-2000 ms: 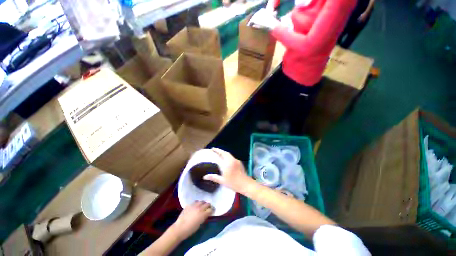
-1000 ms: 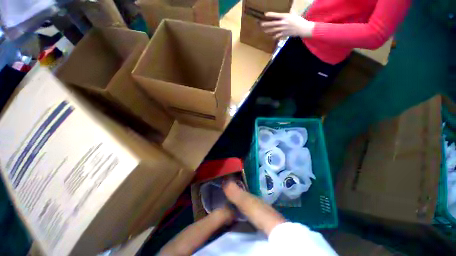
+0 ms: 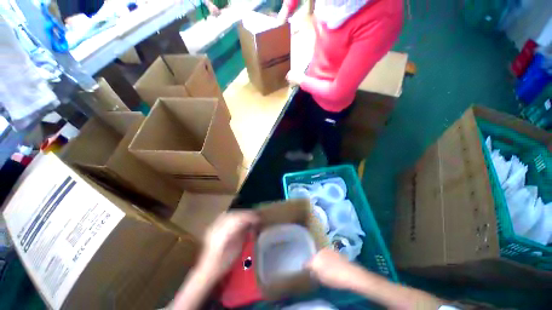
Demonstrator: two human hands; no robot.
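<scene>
An open brown packing box (image 3: 273, 286) is tilted toward me over the red stool (image 3: 239, 280). A white round liner (image 3: 285, 254) stands inside it, curved around the box's inner walls. My left hand (image 3: 229, 237) grips the box's upper left edge, slightly blurred. My right hand (image 3: 330, 266) is at the box's right edge, with the fingers at its rim beside the liner. The green product crate (image 3: 376, 257) stands just right of the box. It holds several bagged products (image 3: 341, 213) in cloudy plastic, partly hidden behind the box.
Open cartons (image 3: 197, 158) stand on the cardboard-topped bench (image 3: 257, 118) ahead left. A printed carton (image 3: 66, 227) lies at the near left. A large shipping carton (image 3: 445, 197) with a liner crate (image 3: 493, 194) of white pieces (image 3: 523, 203) stands right. A person in red (image 3: 357, 54) stands beyond the bench.
The liner was in my hands outside any box, then low in the box on the stool. The box is now tilted, and my hands have moved apart to its two sides. The view has shifted.
</scene>
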